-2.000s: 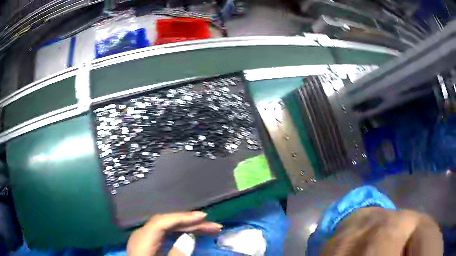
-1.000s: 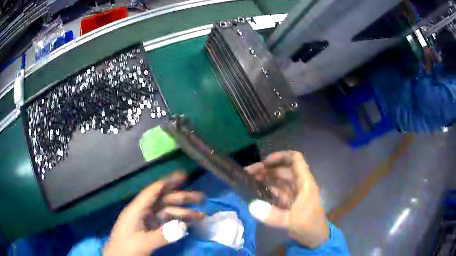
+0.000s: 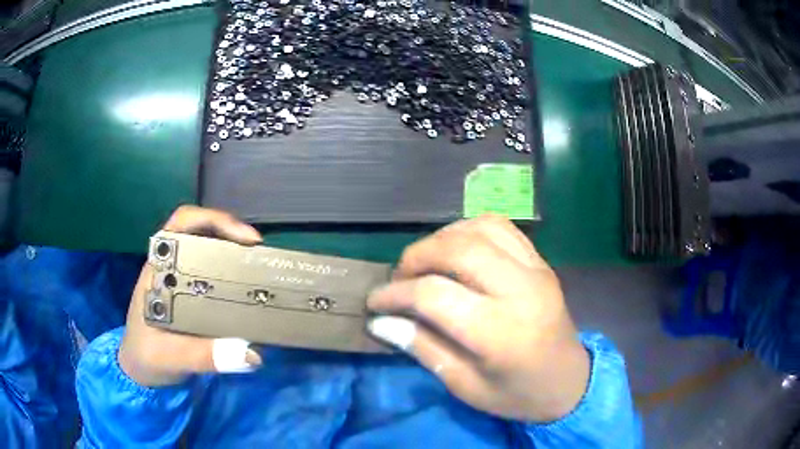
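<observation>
A grey-brown metal plate is held level in front of my lap, its face with a row of holes and paired holes at the left end turned to me. My left hand grips its left end, with a white covering on the thumb below the plate. My right hand is at its right end, thumb and fingertips against the face and covering that end. Loose silver rings lie in the black tray beyond the plate.
A green label lies in the tray's near right corner. Several plates stand side by side in a stack on the green surface at right. A blue stool-like object is at lower right. Blue clothing shows at lower left.
The view has swung left. The plate, earlier raised in my right hand, is now level with its holed face toward me, and my left hand has taken hold of its left end.
</observation>
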